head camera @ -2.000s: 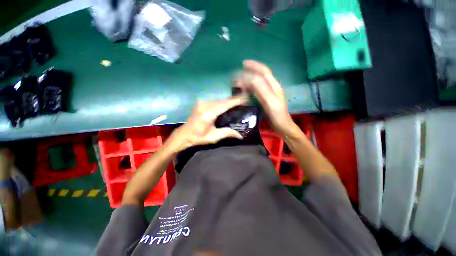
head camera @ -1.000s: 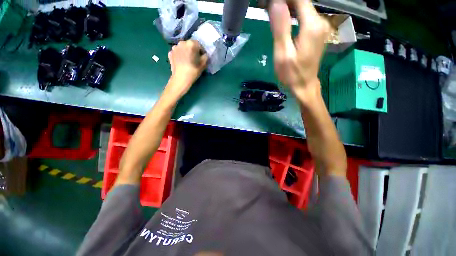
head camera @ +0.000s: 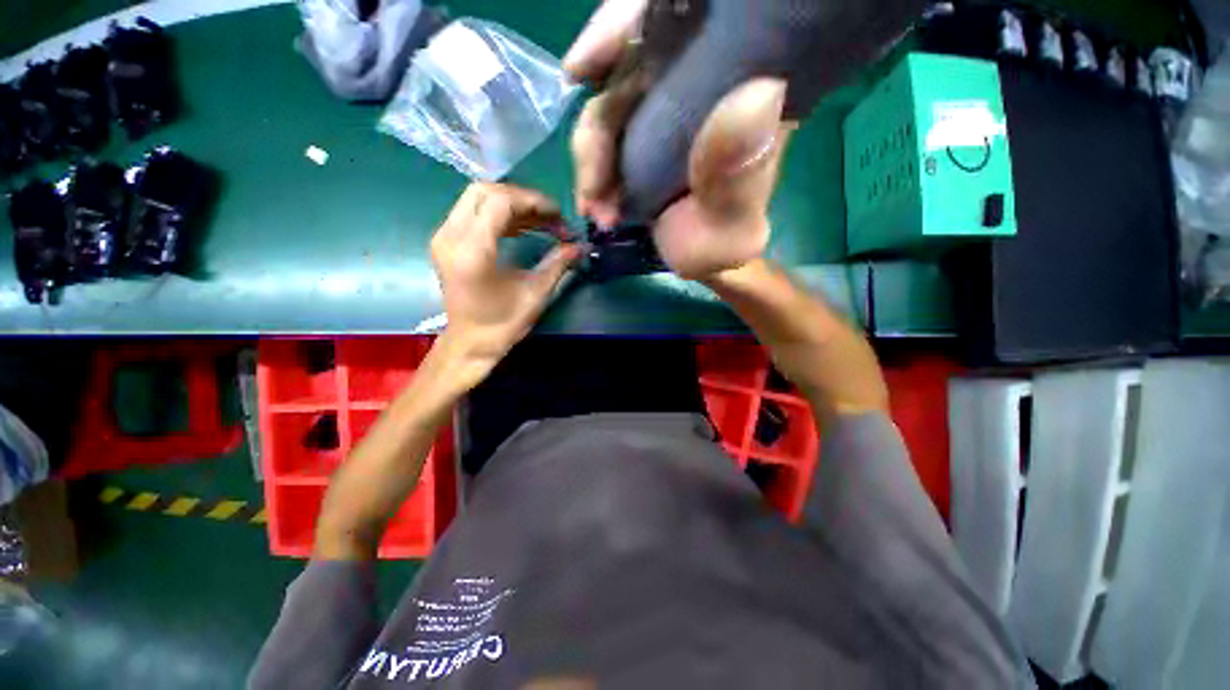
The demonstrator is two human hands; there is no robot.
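Note:
A black device housing [head camera: 626, 252] lies on the green bench near its front edge, partly hidden by the driver and my right hand. My left hand [head camera: 502, 264] is at the housing's left end, thumb and fingertips pinched close together against it; whether a small part is between them cannot be told. My right hand [head camera: 722, 189] is wrapped around the thick dark grey electric screwdriver [head camera: 688, 101], which is tilted over the housing. The driver's lower end and bit are hidden by the hand.
Finished black units [head camera: 92, 223] stand in rows at the left. Clear plastic bags [head camera: 475, 101] lie at the far side. A green box [head camera: 928, 155] and a black mat [head camera: 1079, 202] are at the right. Red divided bins [head camera: 344, 404] sit below the bench edge; white slabs [head camera: 1059, 512] are lower right.
My right hand has taken hold of the hanging driver and brought it down over the housing. My left hand has moved from near the bags to the housing's left end.

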